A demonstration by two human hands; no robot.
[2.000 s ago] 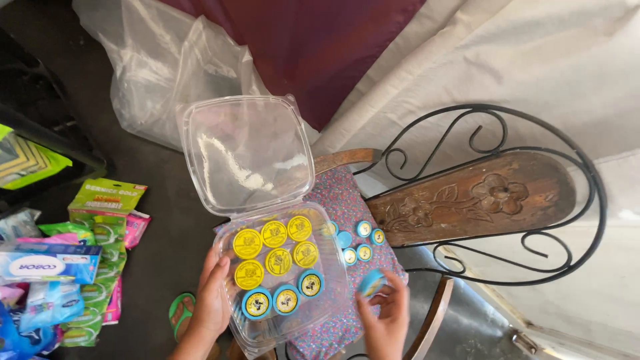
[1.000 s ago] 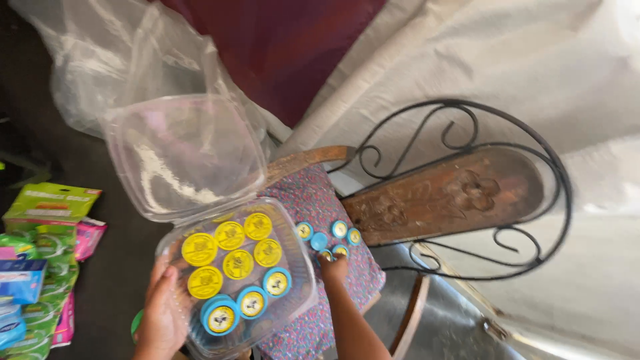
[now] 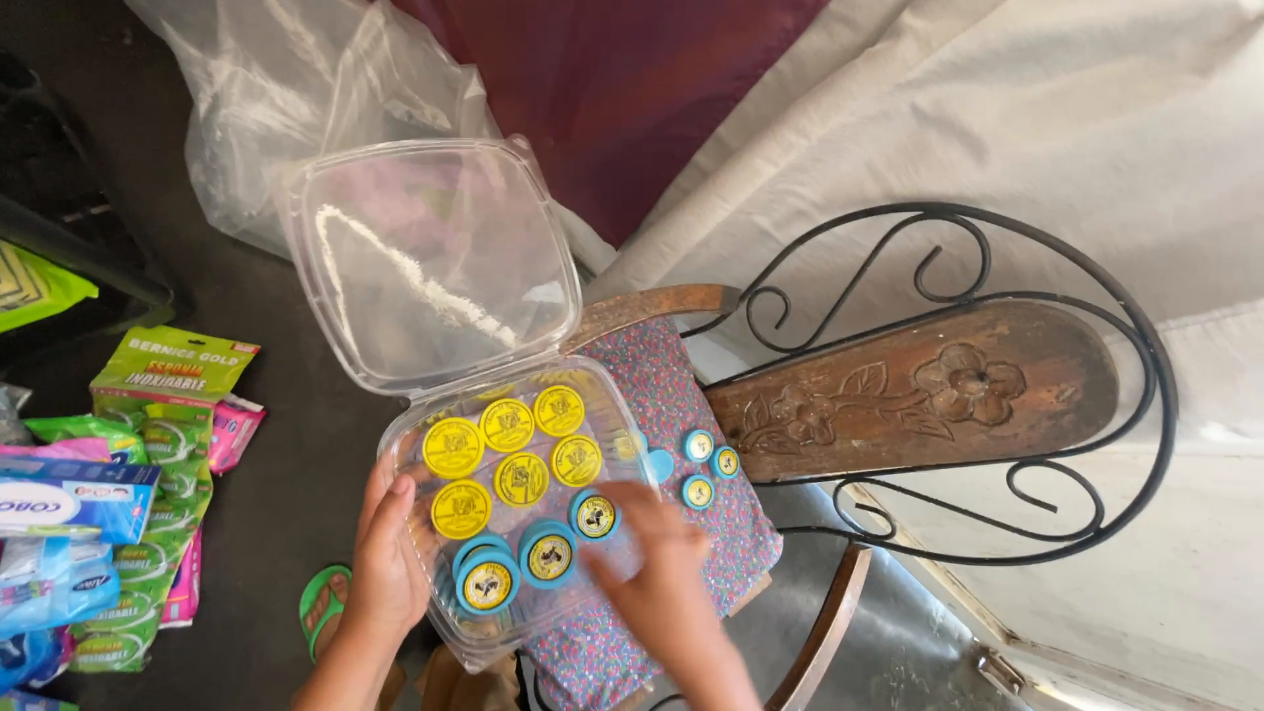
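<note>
My left hand (image 3: 387, 553) grips the lower left edge of a clear plastic clamshell container (image 3: 632, 420), whose lid (image 3: 449, 257) is folded back. Inside lie several round yellow-topped tins (image 3: 453, 447) and several blue-rimmed round tins (image 3: 548, 555), two of them stacked at the lower left. My right hand (image 3: 657, 558) is over the container's right side, its fingers beside a blue-rimmed tin (image 3: 594, 515); whether they touch or hold it cannot be told. More blue tins (image 3: 698, 445) rest on the flowered cushion (image 3: 731, 533) to the right.
The cushion lies on a chair with a carved wooden back (image 3: 918, 390) and black metal scrolls. Packets of scouring pads (image 3: 168, 494) and other packaged goods (image 3: 79, 499) are at the left. A clear plastic bag (image 3: 326, 109) lies behind. A foot in a green sandal (image 3: 326, 602) shows below.
My right hand has moved from the tins on the cushion back over the container. One second ago its fingers were at those tins. The left hand still holds the container.
</note>
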